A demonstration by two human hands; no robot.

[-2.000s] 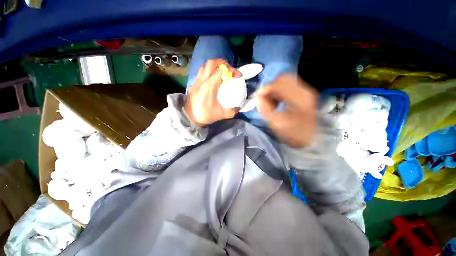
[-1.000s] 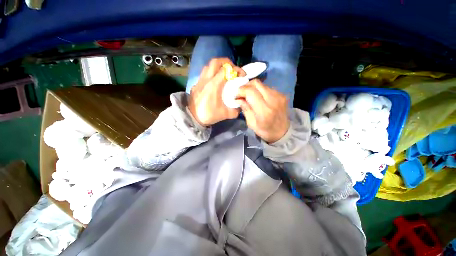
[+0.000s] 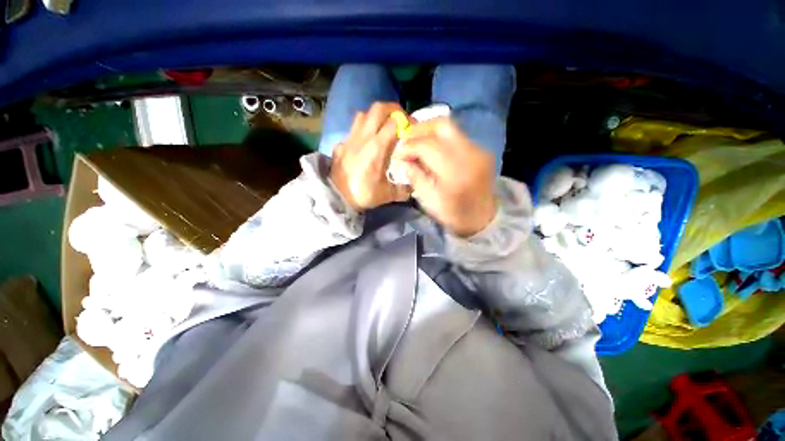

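A white plush rabbit head is held between my two hands above my knees, mostly hidden by the fingers. One white ear sticks out beyond the fingers, pointing away from me. My left hand is closed around the head's left side. A yellow finger cover shows at its fingertips. My right hand, slightly blurred, has its fingertips on the head's right side. No needle or thread can be made out.
A cardboard box of white pieces stands at left, a clear plastic bag below it. A blue basket of white pieces is at right, beside a yellow bag and red plastic stool. A blue table edge crosses the top.
My right hand, blurred and apart to the right two seconds ago, came in to the head and now covers more of it. My left hand still holds the head, nearly in place.
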